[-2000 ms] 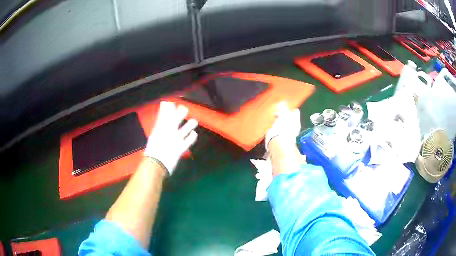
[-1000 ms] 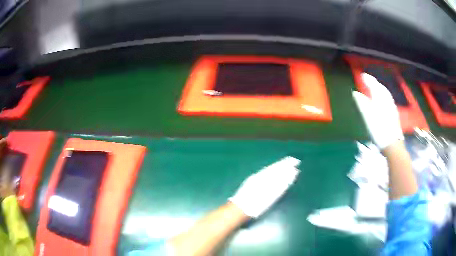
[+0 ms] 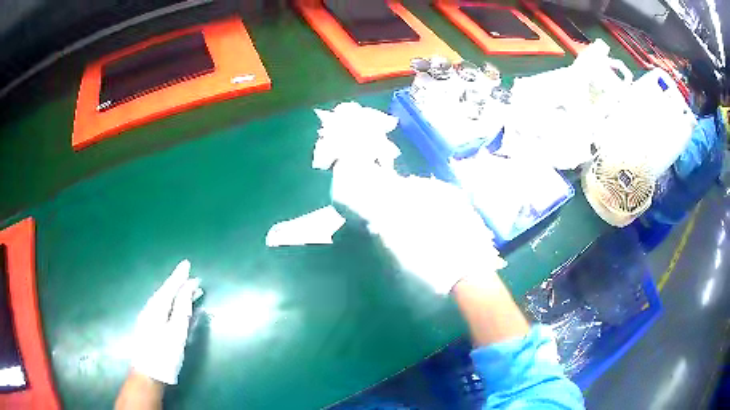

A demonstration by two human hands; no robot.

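Observation:
My left hand (image 3: 164, 328), in a white glove, is low at the left above the green bench, with nothing visible in it. My right hand (image 3: 428, 236), also white-gloved, is at the pile of white wipes (image 3: 356, 140) beside the blue tray. Glove and wipes merge in the glare, so its fingers and any grip cannot be made out. A loose white wipe (image 3: 308, 228) lies flat on the bench to its left. A black screen unit (image 3: 156, 68) lies on an orange-red foam pad (image 3: 252, 60) at the upper left.
The blue tray (image 3: 424, 132) holds small metallic-topped bottles (image 3: 456, 76). White jugs (image 3: 660, 112) and a round cream fan (image 3: 620, 188) stand beyond. A blue bin (image 3: 620, 320) with clear film is lower right. More padded screens line the conveyor; another person (image 3: 696, 176) is at far right.
The view has swung right. My right hand has moved from over the conveyor pads to the wipes by the tray. My left hand now appears lower and farther left.

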